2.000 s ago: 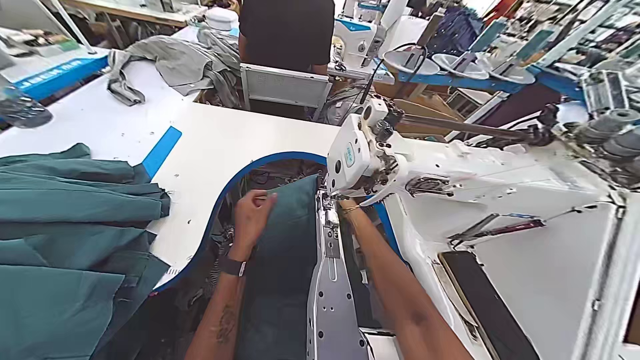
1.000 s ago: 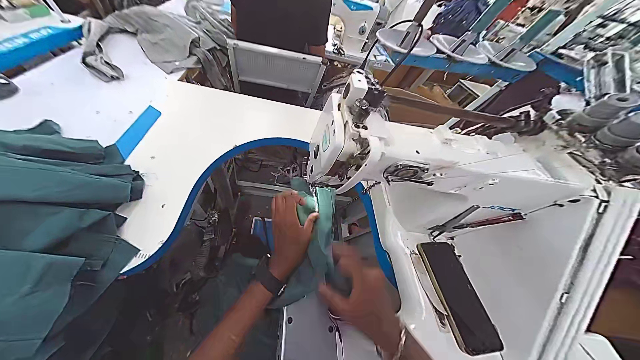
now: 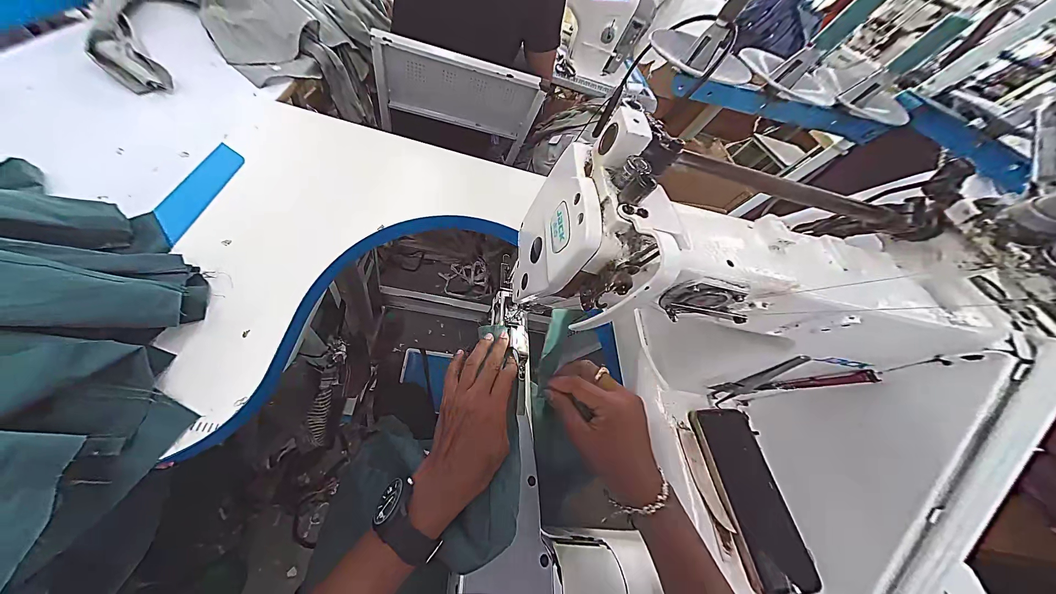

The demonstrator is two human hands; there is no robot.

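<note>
A white Jack industrial sewing machine (image 3: pixel 569 235) stands over a narrow metal arm bed (image 3: pixel 532 495). Green fabric (image 3: pixel 495 528) wraps the bed and hangs on both sides of it. My left hand (image 3: pixel 474 421) lies flat on the fabric left of the bed, its fingertips just in front of the presser foot (image 3: pixel 513 326). To the right of the bed, my right hand (image 3: pixel 606 429) pinches the fabric between thumb and fingers; a fold of it rises beside the machine head.
Green fabric pieces (image 3: pixel 74 289) are piled on the white table (image 3: pixel 396 173) at left. A phone (image 3: pixel 755 503) and thread snips (image 3: pixel 763 379) lie right of the machine. Grey garments (image 3: pixel 272 37) and a seated person (image 3: pixel 478 29) by a chair (image 3: pixel 458 82) are beyond.
My left hand has flattened on the fabric near the presser foot. My right hand, spread lower down a second ago, has moved up and now pinches the cloth.
</note>
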